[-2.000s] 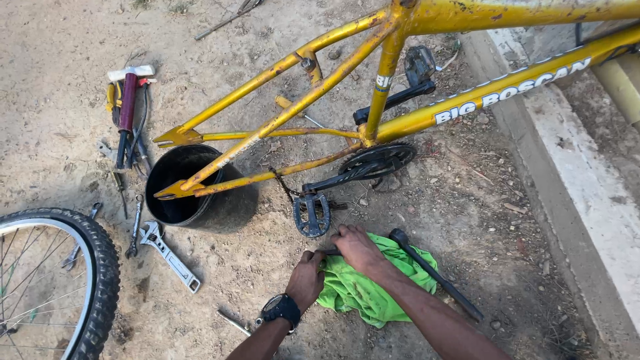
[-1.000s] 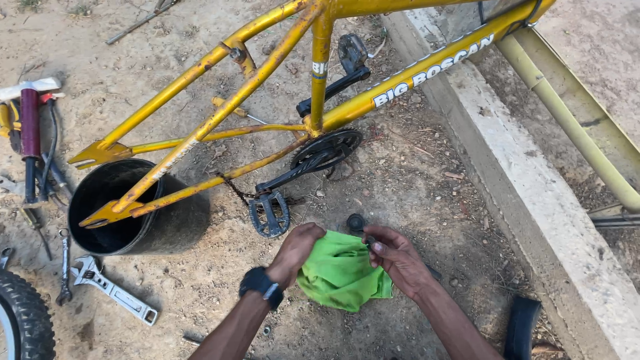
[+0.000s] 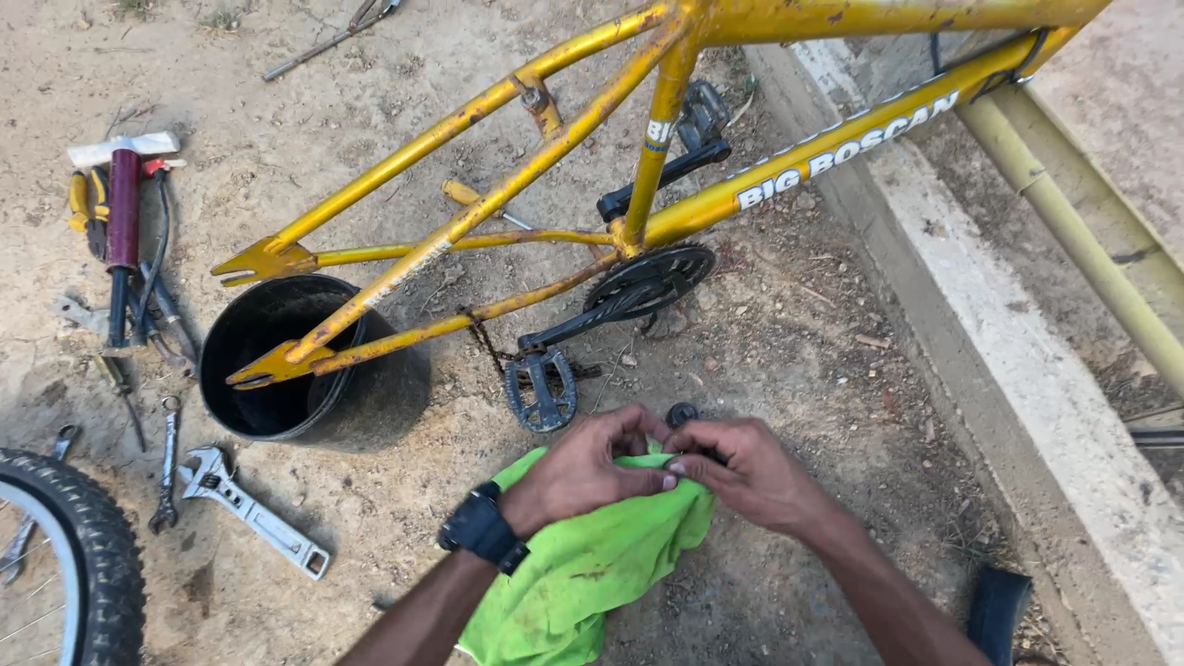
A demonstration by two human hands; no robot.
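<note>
A green cloth (image 3: 592,564) hangs bunched below both hands, its upper edge pinched between them. My left hand (image 3: 592,467), with a dark watch on the wrist, grips the cloth. Facing it, my right hand (image 3: 745,467) also pinches the cloth's edge, fingertips touching the left thumb. A round black end of a part (image 3: 683,413) shows just above the right fingers; the rest of it is hidden by that hand. Above the hands lies the yellow bicycle frame (image 3: 518,301), bearing a black crank with a chainring (image 3: 652,282) and a pedal (image 3: 541,390).
The frame's rear ends rest over a black bucket (image 3: 314,425). An adjustable wrench (image 3: 254,520), a combination wrench (image 3: 166,462), a hammer (image 3: 123,208) and pliers (image 3: 90,208) lie left. A tyred wheel (image 3: 111,564) is at lower left. A concrete curb (image 3: 1017,342) runs along the right.
The green cloth, on the ground two seconds ago, is now raised and held by both hands. The dark bar-like tool that lay on the cloth is now mostly hidden near the right hand.
</note>
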